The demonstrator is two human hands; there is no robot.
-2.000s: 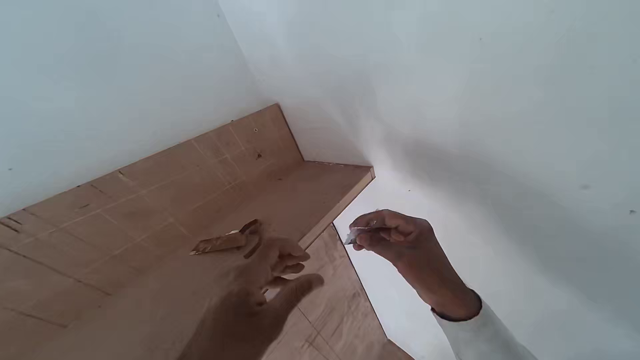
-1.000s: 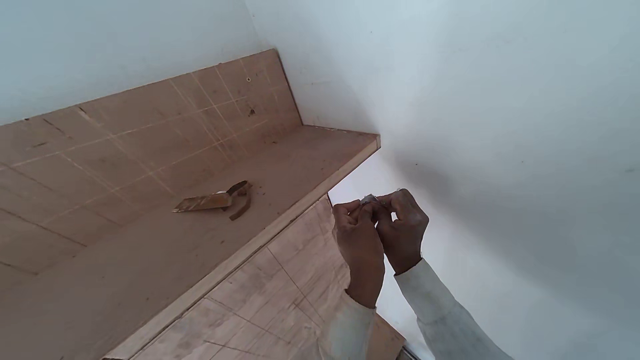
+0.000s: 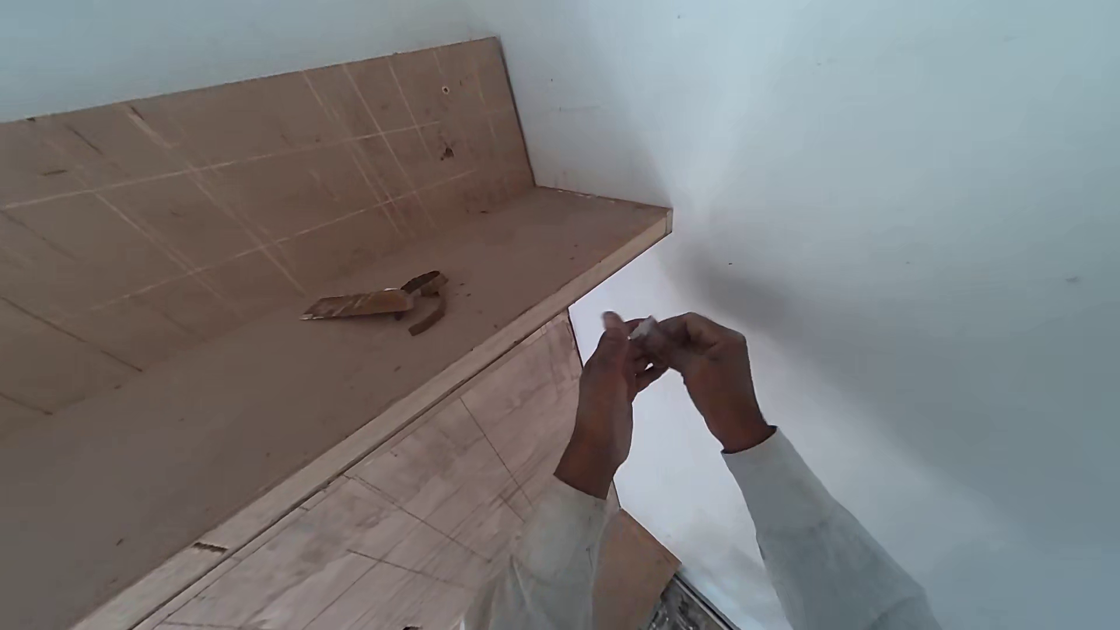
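Just beyond the shelf's front edge, my left hand (image 3: 608,394) and my right hand (image 3: 713,372) meet at the fingertips. A small whitish piece (image 3: 643,329) is pinched in my right fingers; what it is I cannot tell. The left thumb points up beside it, and whether the left fingers also touch the piece is unclear. On the brown wooden shelf (image 3: 367,385) to the left lies a worn hand tool with a flat, wedge-shaped part (image 3: 359,304) and a curved brown part (image 3: 429,311).
A brown back panel (image 3: 262,175) with pale scored lines stands behind the shelf. Below the shelf's pale front edge (image 3: 350,451) is a lined wooden panel (image 3: 420,516). The white wall (image 3: 892,262) runs along the right. A brown board (image 3: 634,560) shows at the bottom.
Two seconds ago my left hand was apart, spread over the shelf; it has come beside my right hand. Since one second ago the left thumb has lifted and the whitish piece shows more plainly.
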